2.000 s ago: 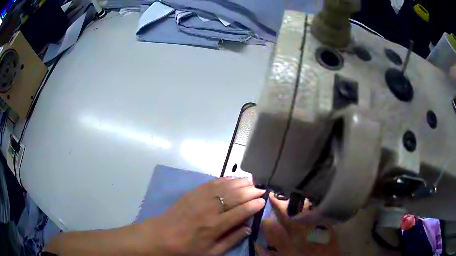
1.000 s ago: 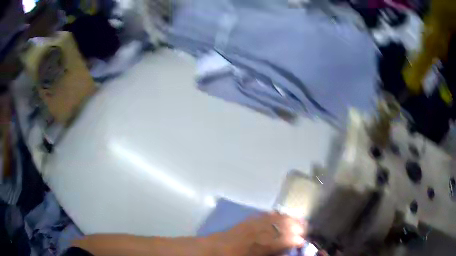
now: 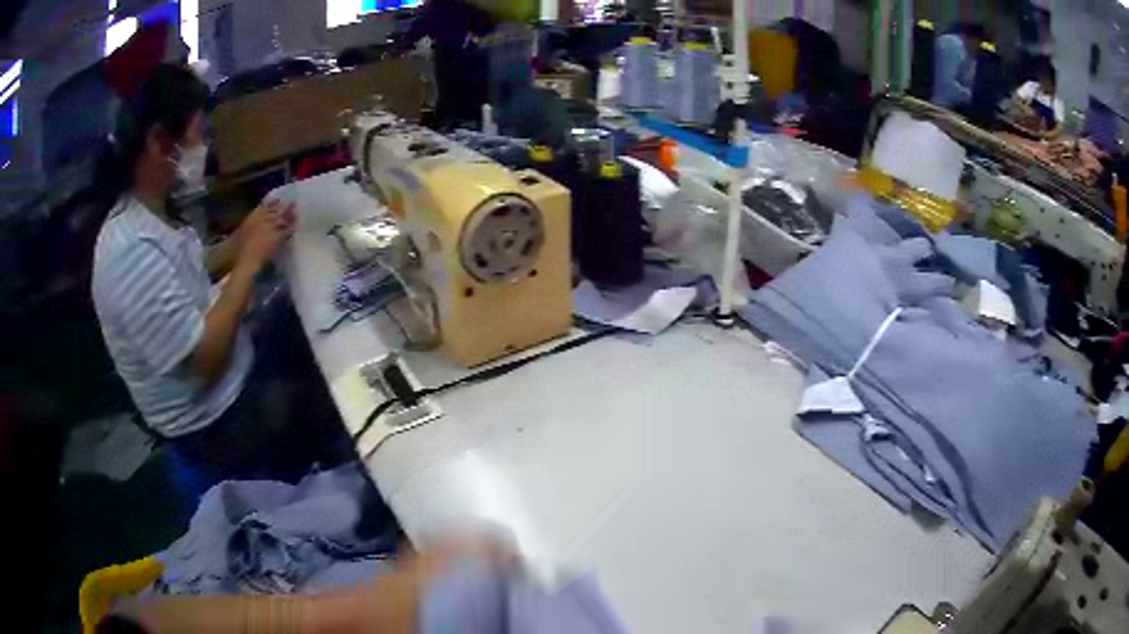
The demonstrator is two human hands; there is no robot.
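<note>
My left hand [image 3: 464, 547] is at the bottom, strongly blurred, with the forearm reaching in from the lower left. It holds a blue-grey cloth piece [image 3: 532, 609], which shows beside and in front of the hand and is cut off by the bottom edge. The single fingers cannot be made out. My right hand is not in view. Part of the cream sewing machine head [image 3: 1034, 576] shows at the lower right corner; its needle area is out of the picture.
A blue-grey bundle tied with a white strip [image 3: 867, 341] lies at the right of the white table [image 3: 693, 458]. A yellowish second machine [image 3: 508, 297] stands at its far left. A seated person [image 3: 167, 297] is beyond it. Crumpled blue cloth [image 3: 279, 526] lies below the left edge.
The view has swung up and left, bringing in the second machine and the seated person. My left hand has left the machine head with the cloth. My right hand has gone out of view.
</note>
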